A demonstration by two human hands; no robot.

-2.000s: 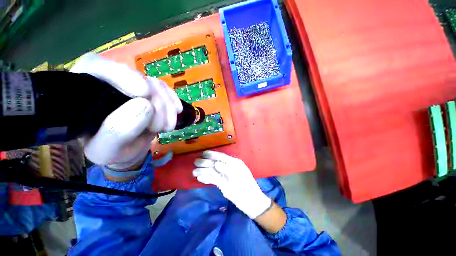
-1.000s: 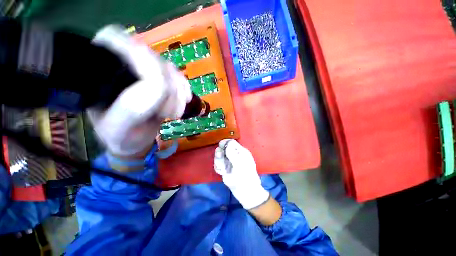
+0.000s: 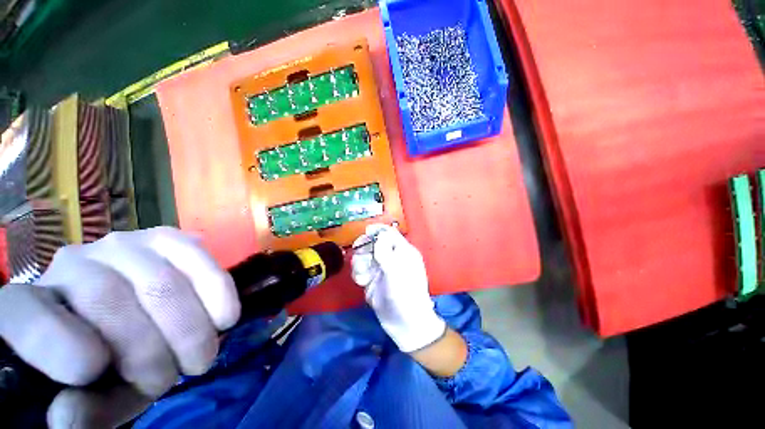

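My left hand (image 3: 126, 310), in a white glove, grips the black screwdriver (image 3: 281, 281) at the lower left. The screwdriver's yellow ring and thin bit point right, with the bit tip at my right fingertips. My right hand (image 3: 396, 289), also gloved, pinches a tiny silvery piece, likely a screw, just below the fixture. The orange fixture (image 3: 387, 172) lies on the red mat (image 3: 461, 222). Its three recesses hold green circuit boards: top (image 3: 304, 95), middle (image 3: 314, 152) and bottom (image 3: 327, 211). No hand covers the boards.
A blue bin (image 3: 455, 136) of small silvery screws stands right of the fixture. A thicker red mat stack (image 3: 637, 167) lies farther right, with green-and-white strips (image 3: 745, 235) at its edge. Grey ridged rows with tan dividers (image 3: 67, 159) stand at left. A dark green surface runs behind.
My left hand and the screwdriver have moved off the boards, down and toward me, uncovering the fixture. The bit now meets my right fingertips. My right hand has closed from its earlier spread pose.
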